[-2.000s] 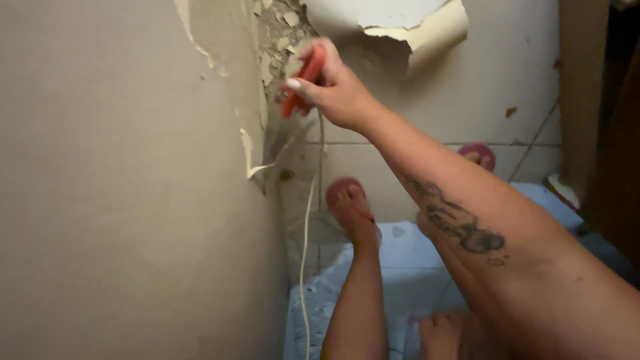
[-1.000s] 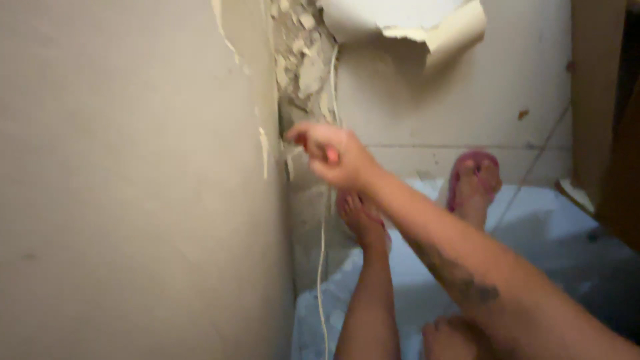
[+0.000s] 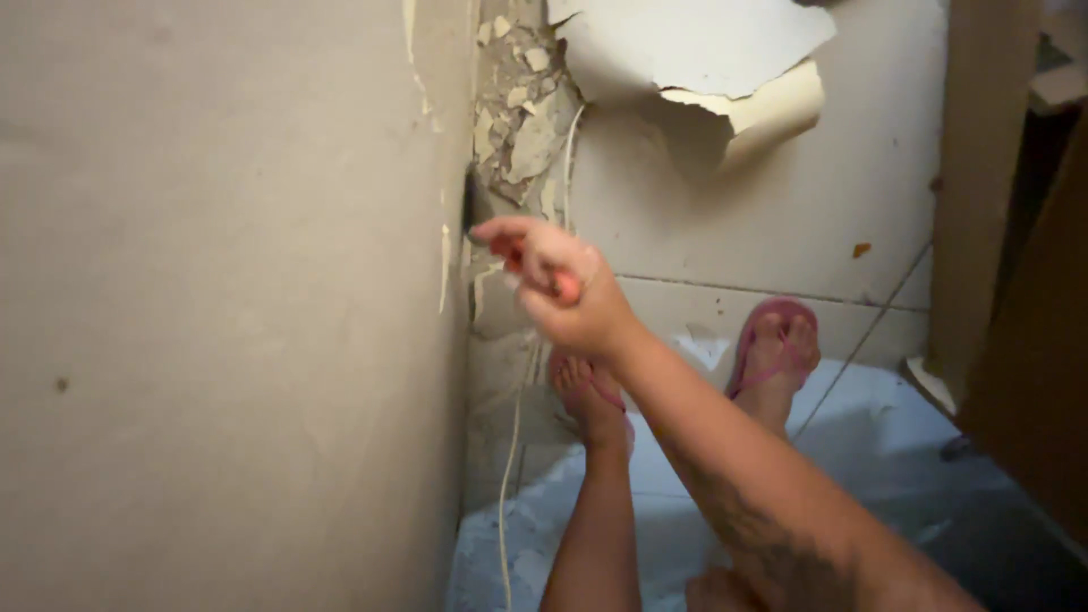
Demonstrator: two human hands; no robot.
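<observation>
My right hand (image 3: 565, 280) is closed around the red-orange handle (image 3: 567, 286) of a hand tool, beside the lower part of the wall (image 3: 280, 297). Its index finger points toward the wall, where a narrow dark strip, possibly the tool's blade, shows at the wall's edge. Motion blur and my fingers hide much of the tool. The wall has pale chipped strips (image 3: 444, 268) along this edge. A thin white cord (image 3: 507, 510) runs down the floor and passes behind my hand. My left hand cannot be made out; a patch of skin at the bottom edge is unclear.
Broken flakes and rubble (image 3: 514, 110) lie along the wall's base. A large torn, curling white sheet (image 3: 697, 42) is at the top. My feet, in pink flip-flops (image 3: 775, 340), stand on floor tiles (image 3: 765, 212). Brown board-like panels (image 3: 977, 195) stand at the right.
My right hand with the red-handled tool has moved down along the wall from beside the rubble. My right foot shows more fully than two seconds ago. The view has shifted slightly.
</observation>
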